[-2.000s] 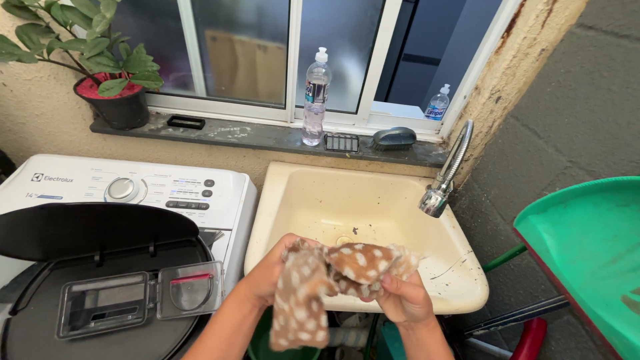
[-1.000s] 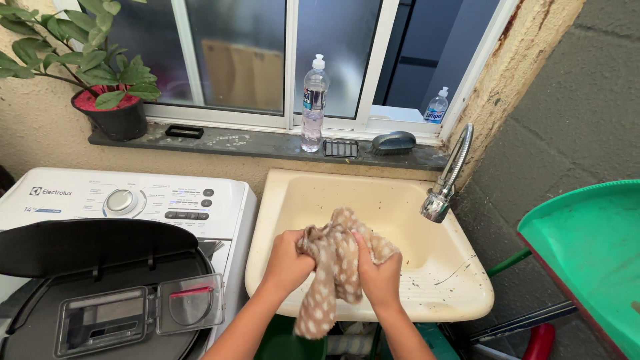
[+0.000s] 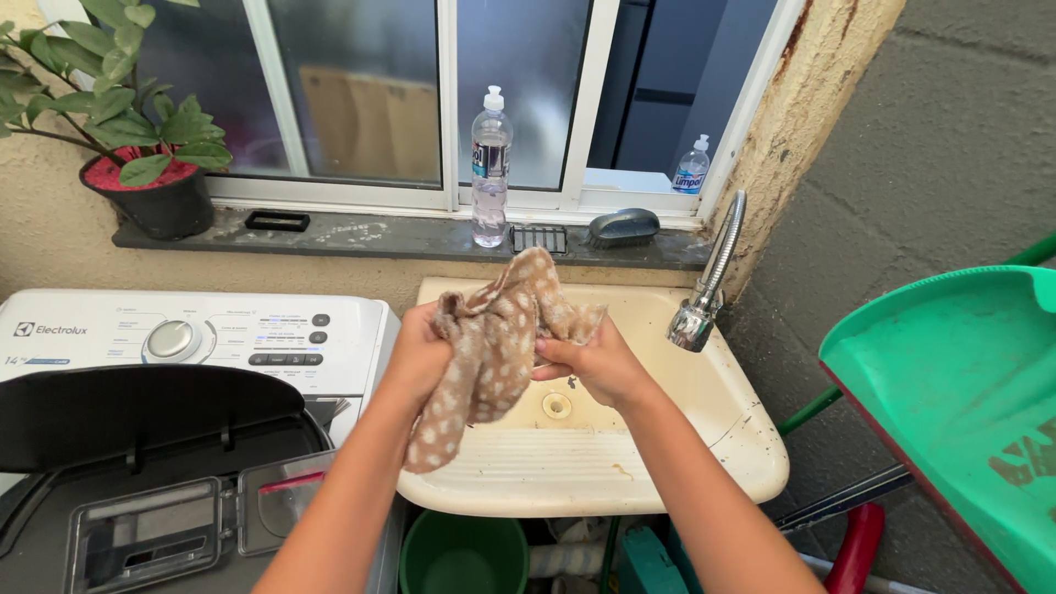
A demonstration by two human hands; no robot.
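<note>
A bunched brown cloth with white spots (image 3: 499, 355) hangs between my hands above the cream utility sink (image 3: 544, 478). My left hand (image 3: 421, 355) grips its gathered left side, and a long flap droops below that hand. Its right end is pinched in my right hand (image 3: 601, 363), thumb pointing left. Below and between the hands, the sink drain (image 3: 556, 405) shows. The chrome flexible faucet (image 3: 701, 301) stands at the sink's right rear; no water is seen coming from it.
A dish soap bottle (image 3: 491, 173), a soap holder (image 3: 538, 239) and a scrub brush (image 3: 624, 226) stand on the sill. Left are a washing machine (image 3: 223, 330) and potted plant (image 3: 148, 198). A green dustpan (image 3: 949, 363) is at right, a green bucket (image 3: 464, 553) under the sink.
The cloth was stretched sideways between my hands, then bunched close together. Now my hands are farther apart again, and the cloth rises in a peak between them.
</note>
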